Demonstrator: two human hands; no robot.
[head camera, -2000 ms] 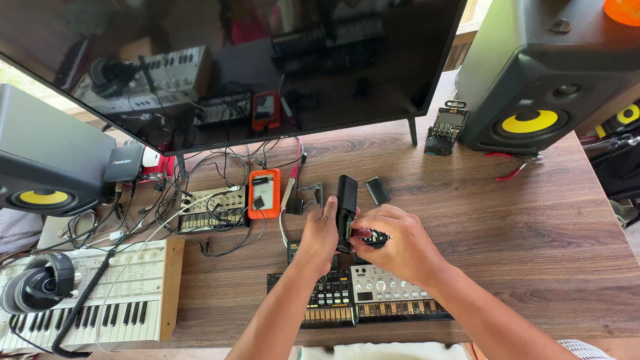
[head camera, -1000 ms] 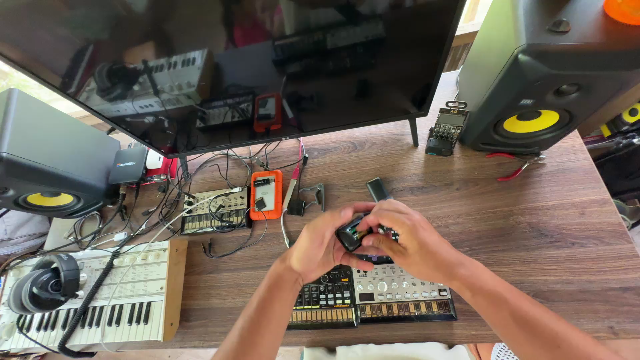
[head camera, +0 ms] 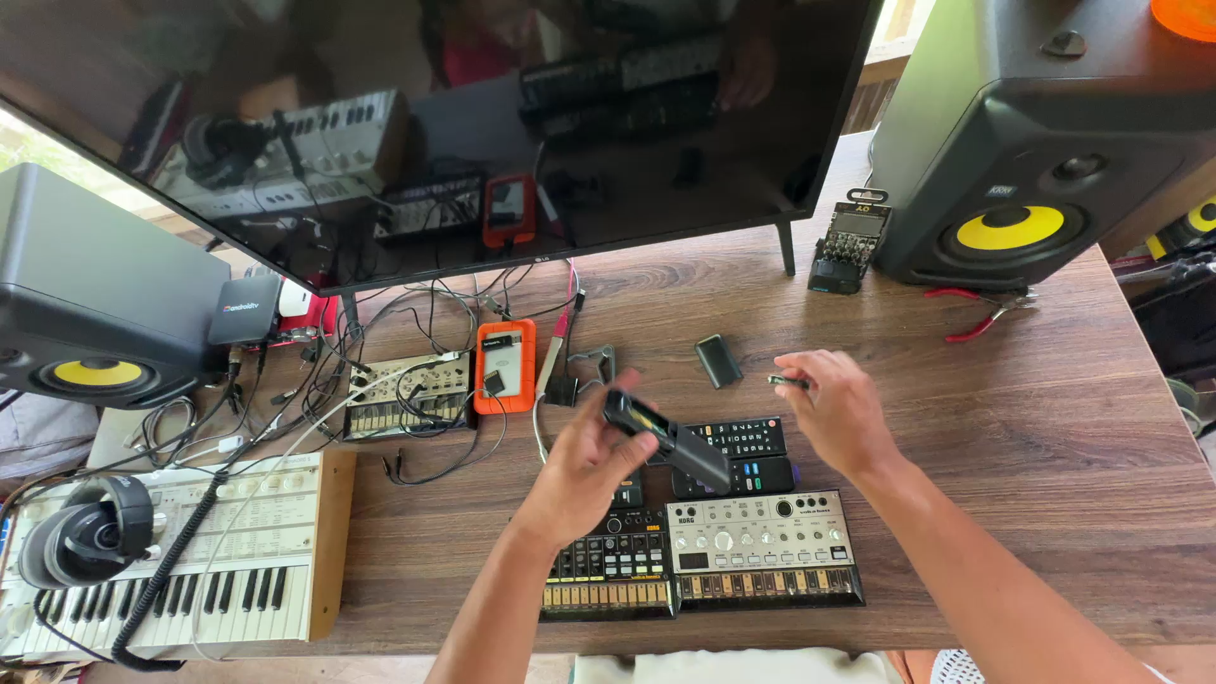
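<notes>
My left hand [head camera: 584, 475] grips a long black plastic device [head camera: 679, 446], tilted down to the right, with an open recess at its upper end. Between the fingertips of my right hand [head camera: 836, 404] is a small dark piece [head camera: 787, 381] with a greenish edge, too small to identify; it is held apart from the device. A loose black plastic cover [head camera: 717, 361] lies on the desk between the hands, farther back. Under the device are two black remote controls, one with many buttons [head camera: 750, 438] and one with a few coloured ones [head camera: 771, 475].
Two compact Korg synthesizers [head camera: 765, 546] [head camera: 613, 570] lie near the front edge. Leftward are an orange-cased drive [head camera: 506, 404], cables, another small synthesizer [head camera: 380, 421] and a keyboard [head camera: 228, 570] with headphones [head camera: 90, 537]. Behind stand a monitor [head camera: 570, 142], speakers [head camera: 1007, 171] and red-handled pliers [head camera: 978, 328].
My hands were together at the black device; now they are apart. My right hand has moved right and back with the small piece, while my left hand keeps the device.
</notes>
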